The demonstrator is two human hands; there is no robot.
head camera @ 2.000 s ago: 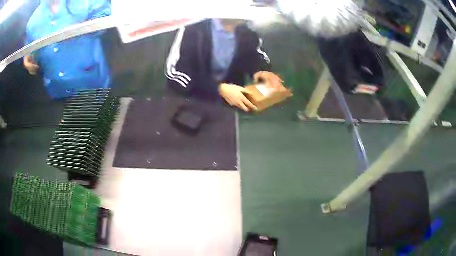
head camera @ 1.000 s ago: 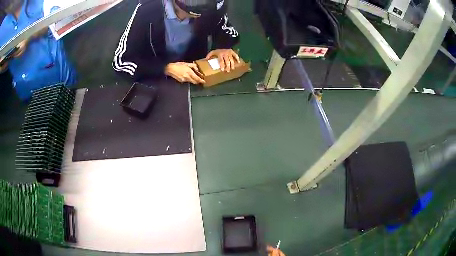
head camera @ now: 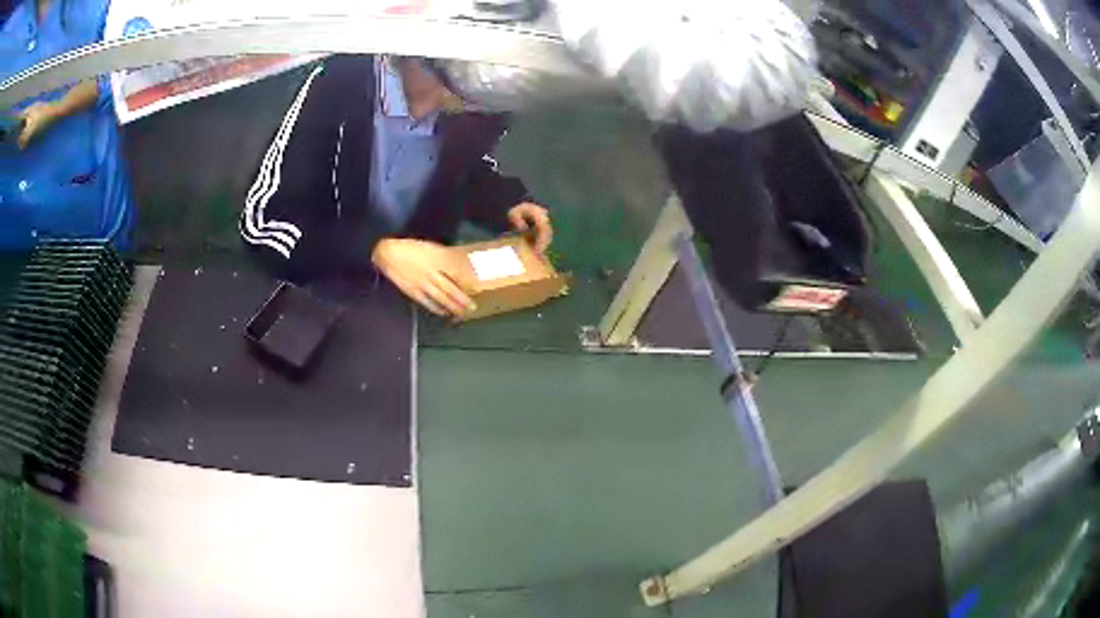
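Observation:
Neither of my hands is in the picture. Nearest in front of me lies the large pale sheet [head camera: 259, 537], with the black mat [head camera: 259, 410] on its far part. An open black parts tray [head camera: 290, 326] stands on the mat, turned at an angle; I cannot make out anything in it. Across the bench, a person's hands hold a small brown carton [head camera: 513, 293] with a white label on top.
Racked circuit boards [head camera: 54, 362] stand at left, with green boards [head camera: 36, 555] nearer. A cream post [head camera: 869, 465] slants across the right, before stacked black mats [head camera: 862, 555]. A black bin [head camera: 772, 229] and a ribbed duct [head camera: 712, 54] are beyond. A person in blue [head camera: 60, 181] is at upper left.
The view has tilted up and shifted, so the near black tray and the fingertips at the bottom edge are out of the picture. The other person's hand has moved to the carton's far right end.

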